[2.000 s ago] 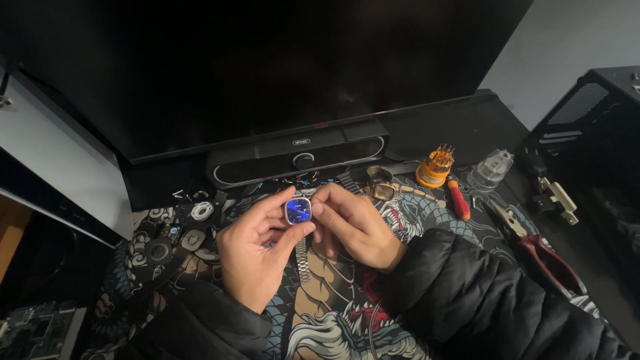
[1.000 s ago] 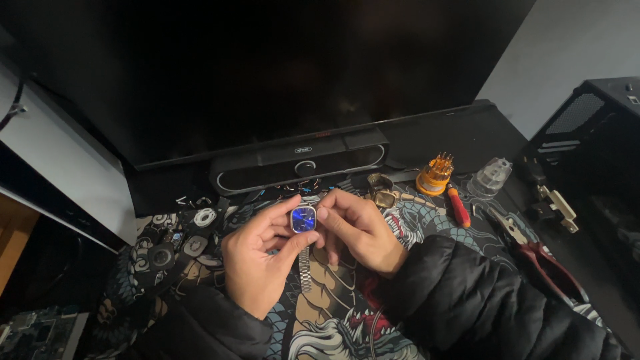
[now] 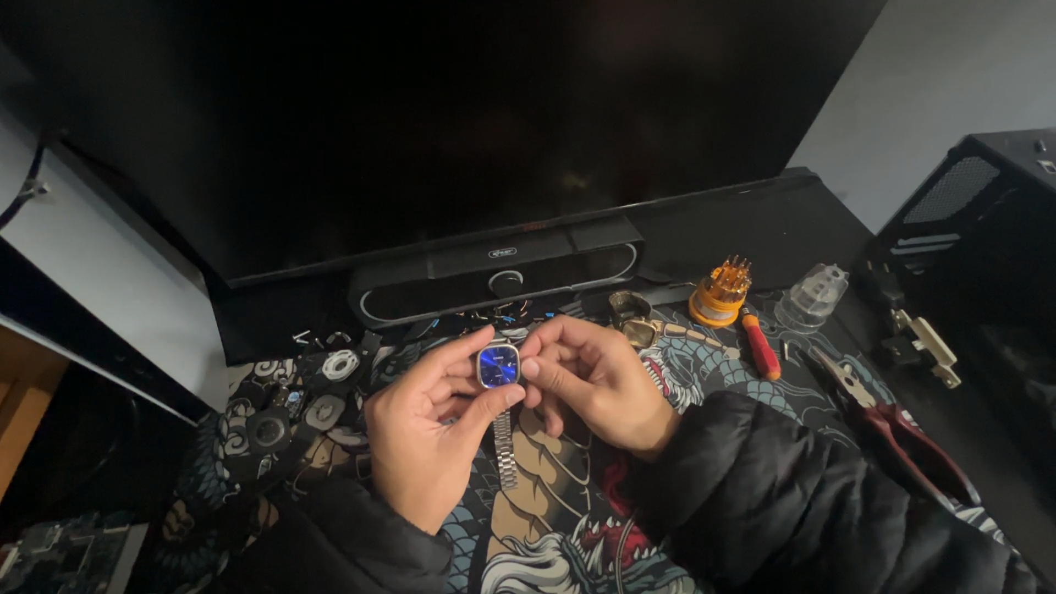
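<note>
A wristwatch with a blue dial (image 3: 498, 366) and a silver-coloured case is held upright above the patterned desk mat, its dial facing me. My left hand (image 3: 437, 421) grips the case between thumb and fingers from the left and below. At the case's right edge, my right hand (image 3: 602, 379) has thumb and index finger pinched together; whether a small part sits between them cannot be told. A metal link bracelet (image 3: 504, 452) hangs or lies below the watch, its upper end hidden by the fingers.
Behind the hands stand a black soundbar (image 3: 503, 285) and a large dark screen (image 3: 462, 124). To the right are an orange bit holder (image 3: 719, 294), a red screwdriver (image 3: 760, 345), a clear plastic cover (image 3: 813, 299), pliers (image 3: 899, 437) and a gold-coloured watch (image 3: 639, 330). Small watch parts (image 3: 322, 411) lie left.
</note>
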